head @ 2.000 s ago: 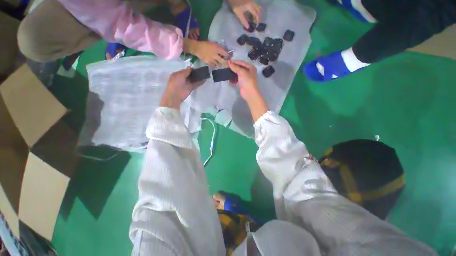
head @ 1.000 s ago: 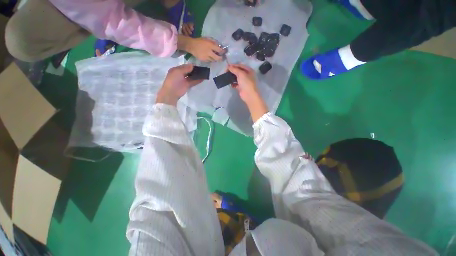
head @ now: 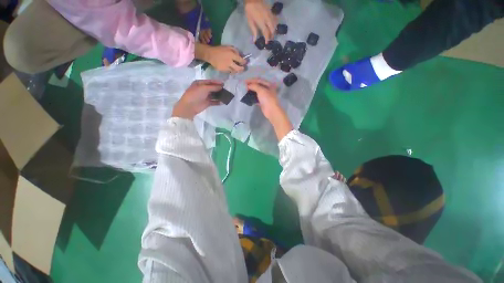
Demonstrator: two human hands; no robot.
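Observation:
My left hand (head: 194, 99) holds a small black unit (head: 224, 96) between thumb and fingers. My right hand (head: 266, 100) holds another black unit (head: 250, 98). The two units are apart, above the near part of a white foam sheet (head: 318, 63) on the floor. A loose pile of black units (head: 288, 54) lies on that sheet beyond my right hand, with a few single units around it. To the left, a covered tray (head: 124, 113) shows a grid of bumps through its white sheet.
A person in a pink sleeve (head: 160, 41) reaches in from the upper left. Another hand (head: 261, 19) is over the sheet. A blue-slippered foot (head: 356, 76) stands right. Cardboard cartons (head: 34, 218) are at left, a white strap (head: 228, 157) near my left forearm.
Both held units have turned and now sit at a tilt. The other person's hand at the top has come back over the sheet, by the black units. The view has shifted slightly.

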